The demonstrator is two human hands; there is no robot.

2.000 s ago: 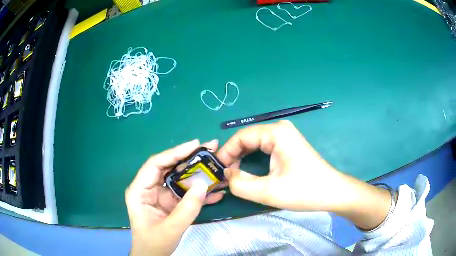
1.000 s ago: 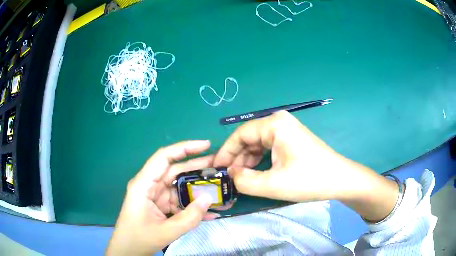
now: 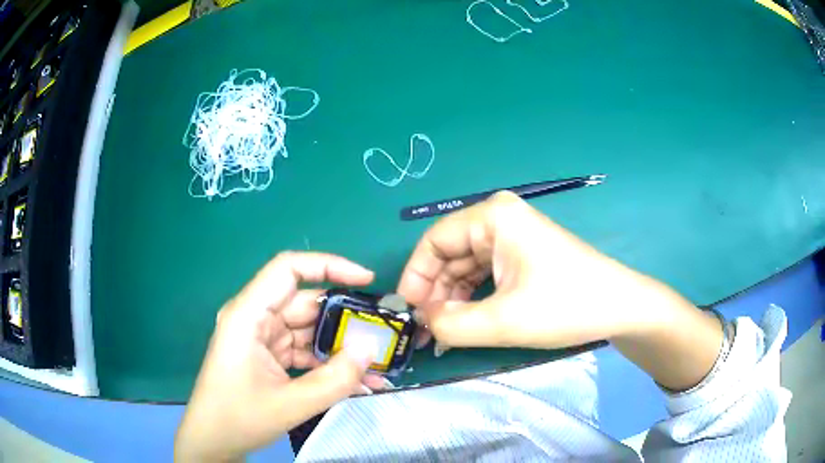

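A black watch housing (image 3: 331, 336) with a yellow-orange border around a pale rectangle lies face up in my left hand (image 3: 262, 353), thumb on the pale rectangle and fingers around the edge. A grey-white round part (image 3: 394, 304) sits at its upper edge. My right hand (image 3: 507, 280) is at the housing's right edge, thumb and forefinger close together; whether a thin ring is between them cannot be told. Black tweezers (image 3: 470, 200) lie just beyond my right hand. A twisted sealing ring (image 3: 399, 172) lies beyond the housing, and a tangled pile of rings (image 3: 237, 134) lies at upper left.
A black foam tray (image 3: 56, 181) with a white edge holds several housings at the far left. More loose rings (image 3: 497, 34) lie at the top of the green mat (image 3: 651, 118). A blue front edge (image 3: 145, 425) and a striped sleeve (image 3: 724, 398) are at the bottom.
The housing has turned in my left hand from tilted to nearly level, and the round part now shows at its upper edge. My right hand stays at its right edge.
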